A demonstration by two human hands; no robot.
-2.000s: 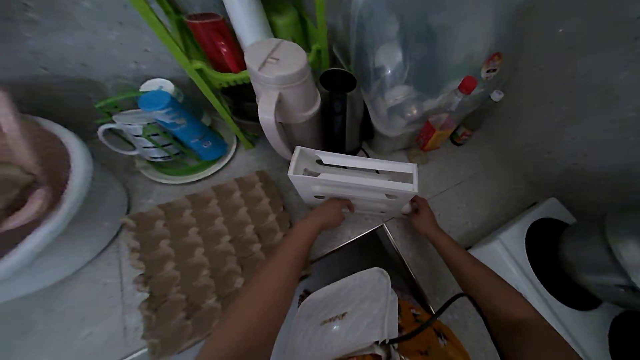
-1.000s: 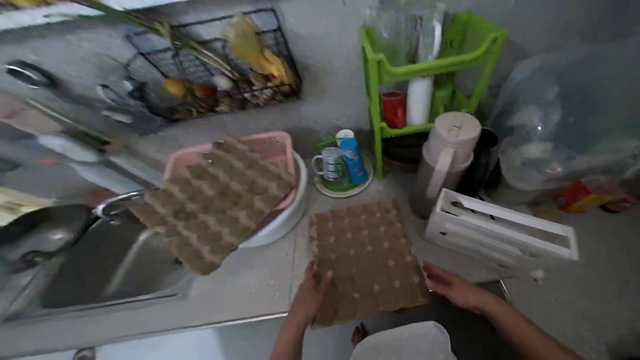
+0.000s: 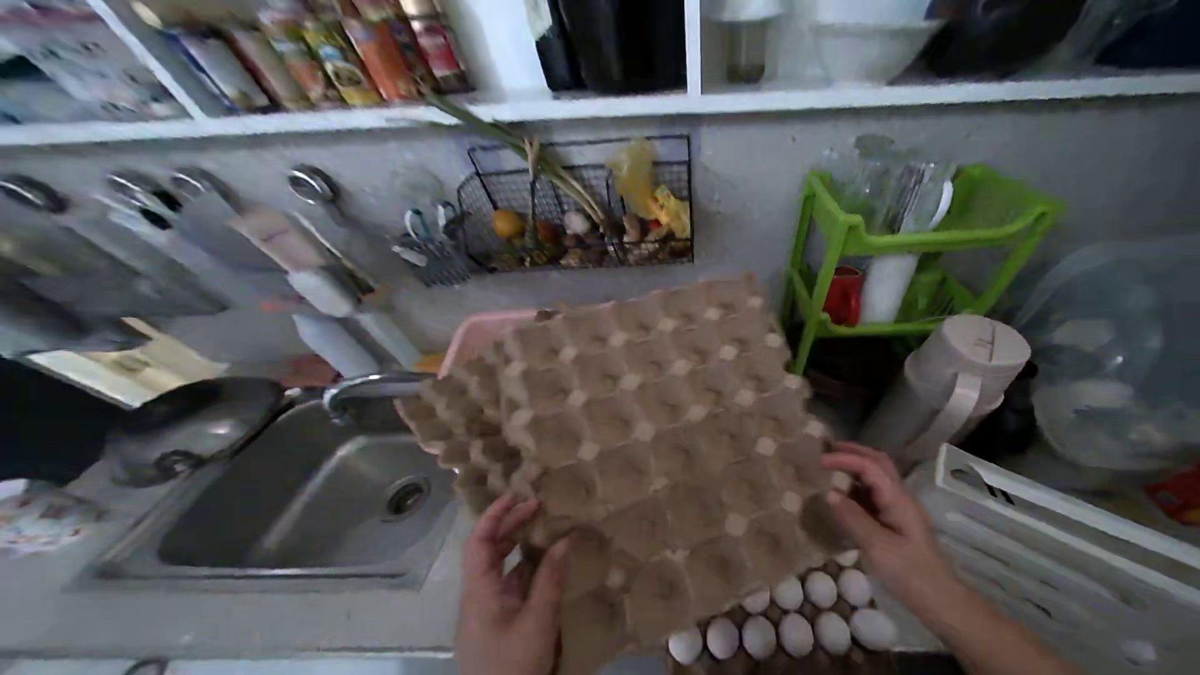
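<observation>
My left hand [image 3: 511, 581] grips the lower left edge of an empty brown pulp egg tray [image 3: 656, 441], and my right hand [image 3: 877, 506] holds its right edge. The tray is tilted and raised above the counter. Behind its left side, another pulp egg tray [image 3: 459, 422] shows, over a pink plastic basin [image 3: 483, 333] that is mostly hidden. Below the held tray, near the counter's front edge, several white eggs [image 3: 795, 633] sit in rows in a tray, partly covered from view.
On the left are a steel sink [image 3: 309, 506] with a faucet [image 3: 370, 384] and a frying pan [image 3: 202, 422]. On the right stand a green plastic rack [image 3: 928, 239], a thermal jug [image 3: 956, 384] and a white slotted holder [image 3: 1069, 525]. A wire basket [image 3: 581, 206] hangs on the wall.
The egg tray that lay on the counter one second ago is now lifted in both hands, moved toward the basin. Eggs have come into view under it. The view has shifted left and up.
</observation>
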